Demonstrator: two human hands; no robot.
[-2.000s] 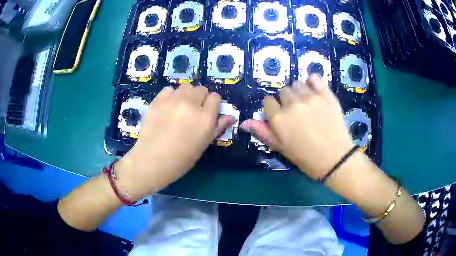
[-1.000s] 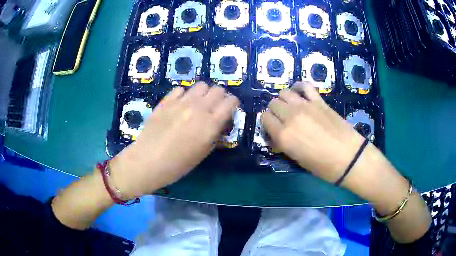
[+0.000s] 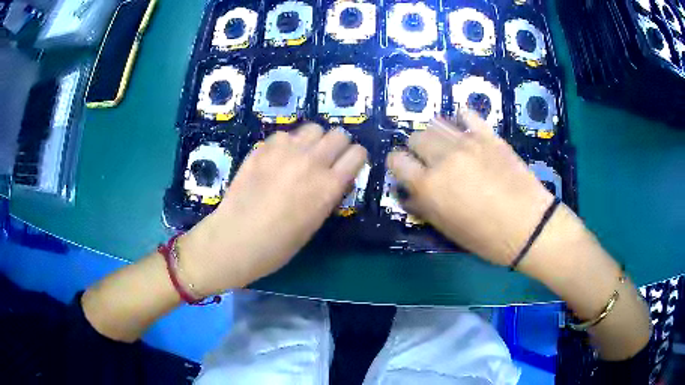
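Observation:
A shiny black blister tray [image 3: 379, 234] lies flat in front of me, with silver-white electronic modules in its pockets, each with a dark round centre and an orange edge. My left hand [image 3: 289, 199] is over the nearest row, fingers curled down at a module [image 3: 354, 197] that shows partly beside the fingertips. My right hand [image 3: 473, 188] is over the same row further right, fingers curled at another module [image 3: 392, 201] that is partly covered. The fingertips of both hands are hidden or blurred, so I cannot tell whether they hold anything.
A smartphone in a yellow case [image 3: 120, 56] lies left of the tray on the green mat [image 3: 128, 180]. Black strips in clear plastic [image 3: 49, 139] are at far left, below a clear shallow box or bag [image 3: 79, 21]. Stacked filled trays [image 3: 612, 64] stand at upper right.
Both thumbs, visible pointing at each other two seconds ago, are now tucked under the curled fingers. The right hand has moved slightly right. The tray has shifted slightly in view.

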